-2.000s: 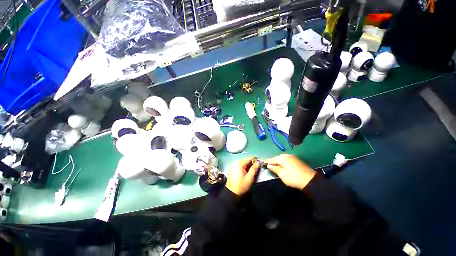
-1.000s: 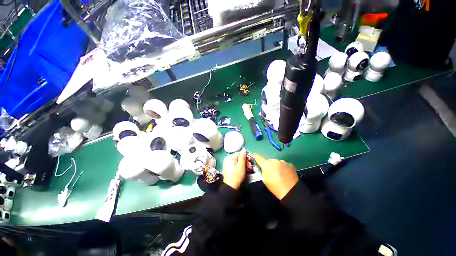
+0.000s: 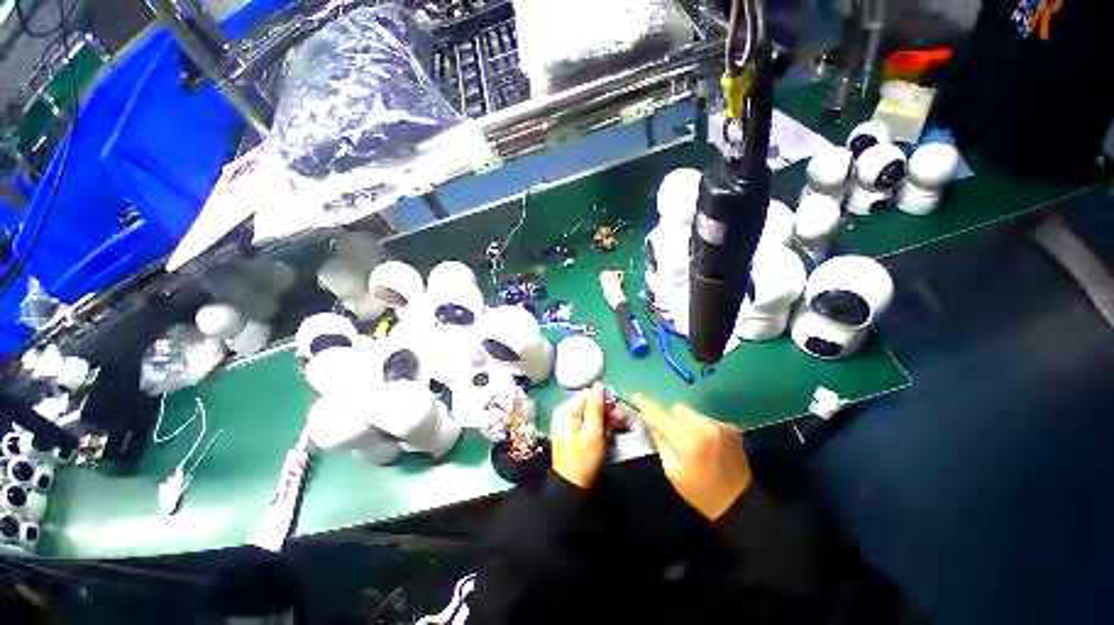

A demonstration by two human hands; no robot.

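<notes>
My left hand (image 3: 579, 437) is closed at the fingertips on a small camera part (image 3: 618, 416), dark and reddish, too small to name exactly. My right hand (image 3: 699, 458) is at its right side with the fingertips touching or pinching the part or a thin piece on it; which one is unclear. Both hands are low over the green mat's front edge. A round black holder with coppery parts (image 3: 522, 451) stands just left of my left hand. A white dome (image 3: 578, 361) lies behind my left hand.
An electric screwdriver (image 3: 723, 256) hangs behind my right hand. Blue-handled pliers (image 3: 668, 352) and a hand screwdriver (image 3: 624, 315) lie on the mat. White camera housings (image 3: 403, 379) crowd the left, with more (image 3: 843, 305) at right. A white tube (image 3: 283, 498) lies left. A clear bag (image 3: 354, 92) rests on the rack.
The view has shifted slightly. My fingers have changed position around the small part, and my right hand has drawn a little back from its place one second ago. The hanging screwdriver has swung left since the earliest frame.
</notes>
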